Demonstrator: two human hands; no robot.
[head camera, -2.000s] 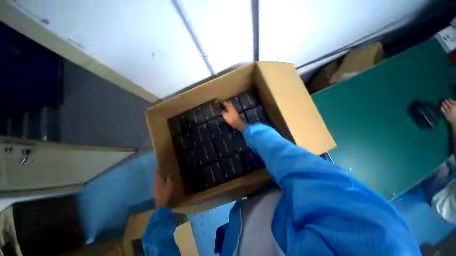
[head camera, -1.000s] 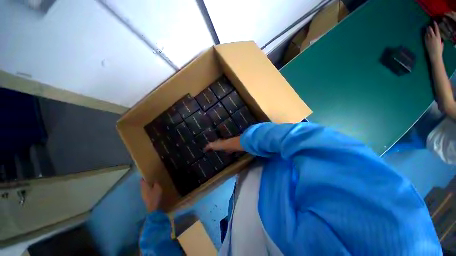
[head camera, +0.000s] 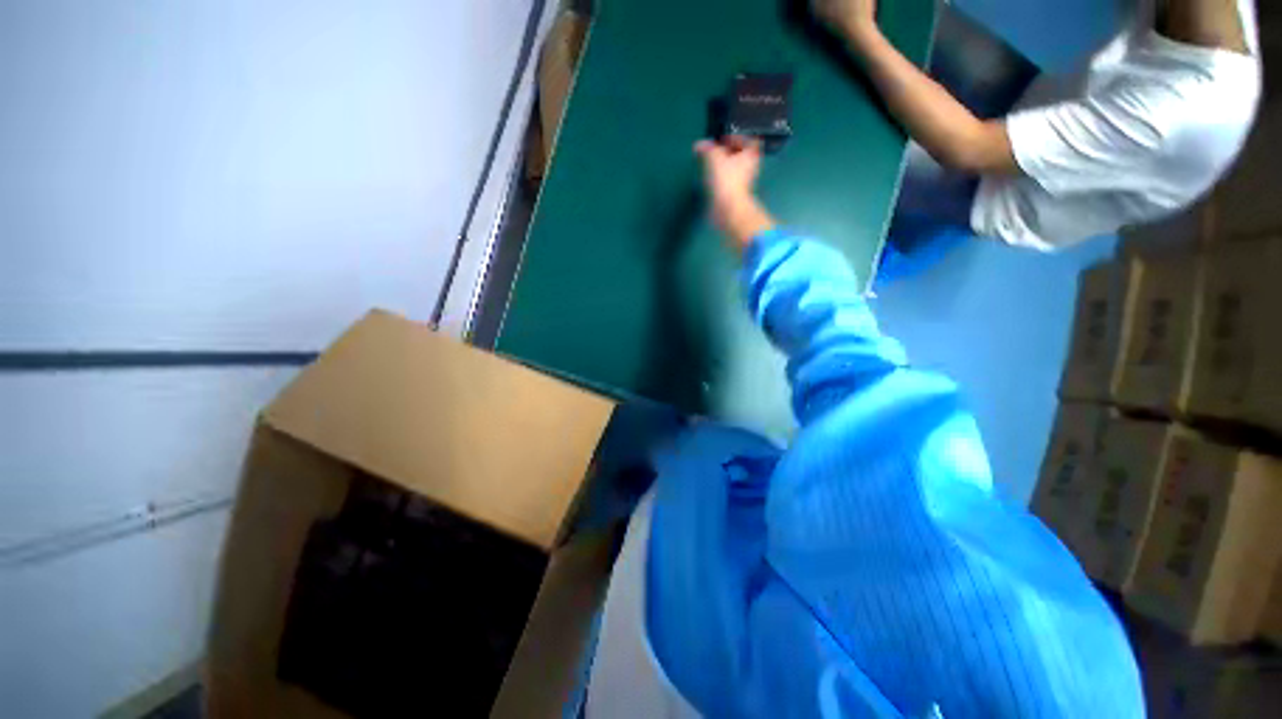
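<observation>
A small black product box (head camera: 761, 104) with fine light print lies on the green-topped bench (head camera: 619, 267), with another dark box partly visible beside it. My right hand (head camera: 731, 172) reaches over the bench, its fingertips at the near edge of the boxes; whether they grip is not clear. The open brown shipping carton (head camera: 436, 419) stands at the near end of the bench, one flap folded outward. The dark boxes (head camera: 401, 597) inside it are blurred and in shadow. My left hand is not in view.
Another person in a white T-shirt (head camera: 1125, 141) stands at the bench's right side, a forearm on its edge. Stacked printed brown cartons (head camera: 1174, 492) stand at the right on the blue floor. A white wall (head camera: 239, 183) with conduit runs along the left.
The view has swung toward the bench. My right hand has left the carton and reached to the black boxes on the bench. My left hand, earlier at the carton's rim, is out of the picture.
</observation>
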